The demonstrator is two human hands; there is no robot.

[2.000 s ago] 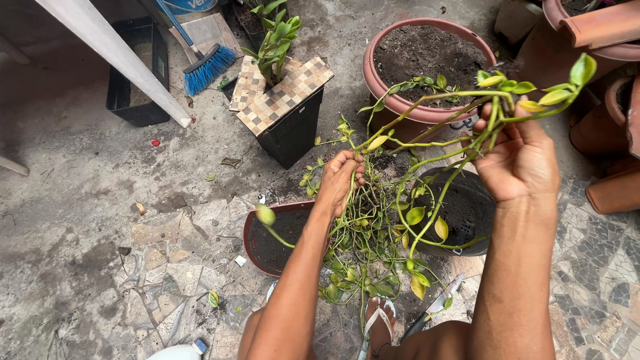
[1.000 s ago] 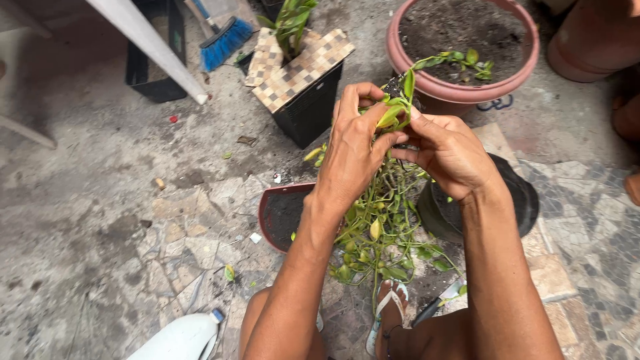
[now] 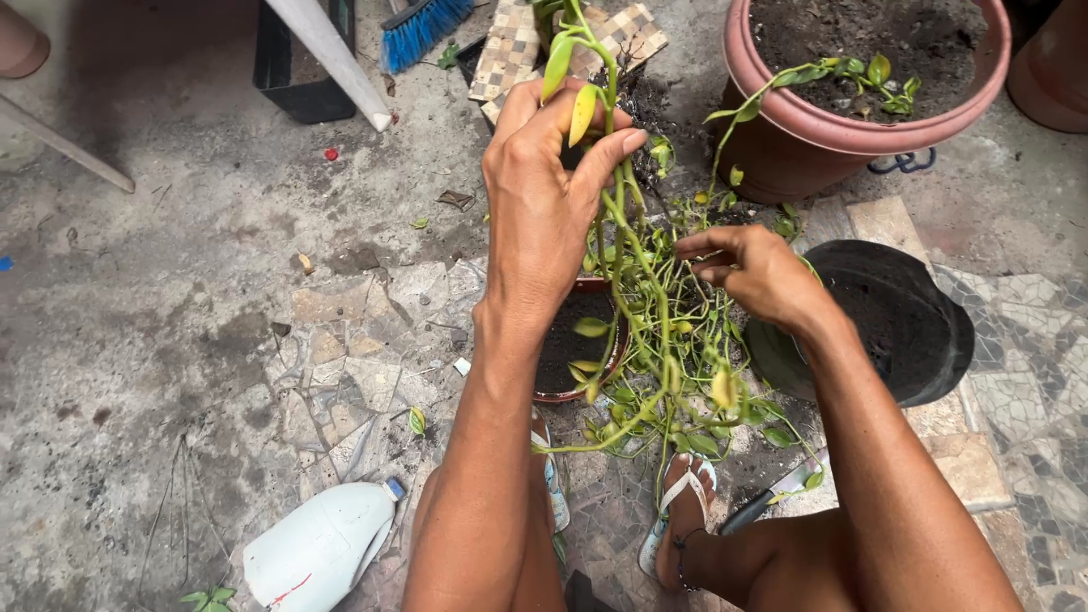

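Observation:
My left hand [image 3: 552,187] pinches several green vine stems [image 3: 625,212] between thumb and fingers and holds them up, with yellowing leaves at the top. Below, the stems hang over a tangled heap of leafy vines [image 3: 680,331] on the ground. At the heap's upper right is my right hand [image 3: 756,272], fingers bent close together; whether a thin stem lies between them cannot be told. A brown pot of soil [image 3: 565,395] stands left of the heap, a black plastic pot [image 3: 943,340] right of it. One vine trails over the rim of a large terracotta-coloured pot [image 3: 858,136].
A knife [image 3: 769,497] lies by my sandalled foot [image 3: 684,510]. A white plastic jug [image 3: 319,544] is at the lower left. A blue broom [image 3: 421,34], a black planter [image 3: 306,93], a white furniture leg [image 3: 331,59] and a mosaic-topped planter [image 3: 506,51] stand farther off.
My hands, together at the vine tip a second ago, are now apart: the left is raised with stems, the right lower over the heap. The view has shifted closer to the ground.

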